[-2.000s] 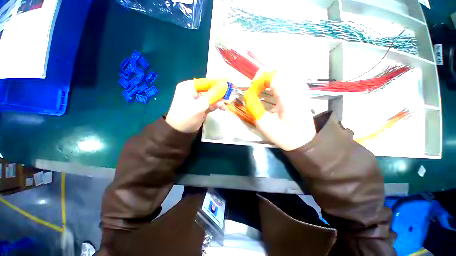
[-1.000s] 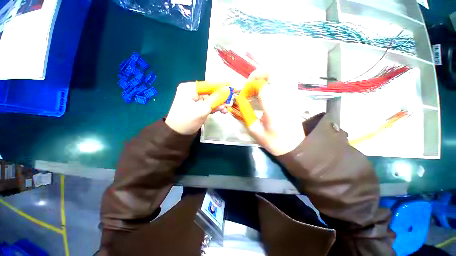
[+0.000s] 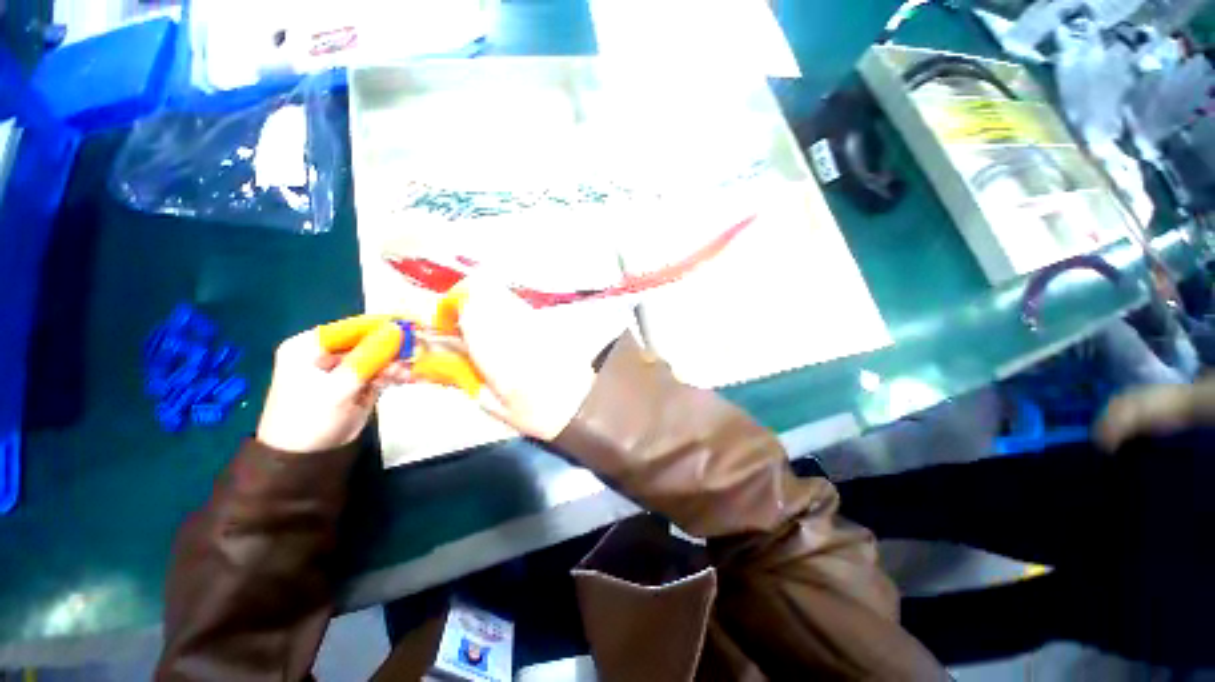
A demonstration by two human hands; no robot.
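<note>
My left hand (image 3: 324, 382), with orange finger cots, grips a small blue connector housing (image 3: 406, 341) between thumb and finger. My right hand (image 3: 504, 349), also with orange cots, is at the housing's right side, its fingertips close together. A wire between its fingertips is too blurred to make out. Both hands are over the near left part of the white compartment tray (image 3: 866, 331). Red lead wires (image 3: 693, 267) lie beyond and right of my right hand, partly covered by it. Teal-and-white wires (image 3: 466, 203) lie farther back.
A pile of blue housings (image 3: 191, 369) lies left of the tray. A clear plastic bag (image 3: 227, 160) is beyond it, with a blue bin (image 3: 107, 67) at the far left. A second tray with wires (image 3: 993, 167) stands at right. Another person's blurred hand (image 3: 1149, 413) is at the right edge.
The view has turned and shifted right, bringing the second tray and another person's hand into view. Both hands remain together at the blue housing.
</note>
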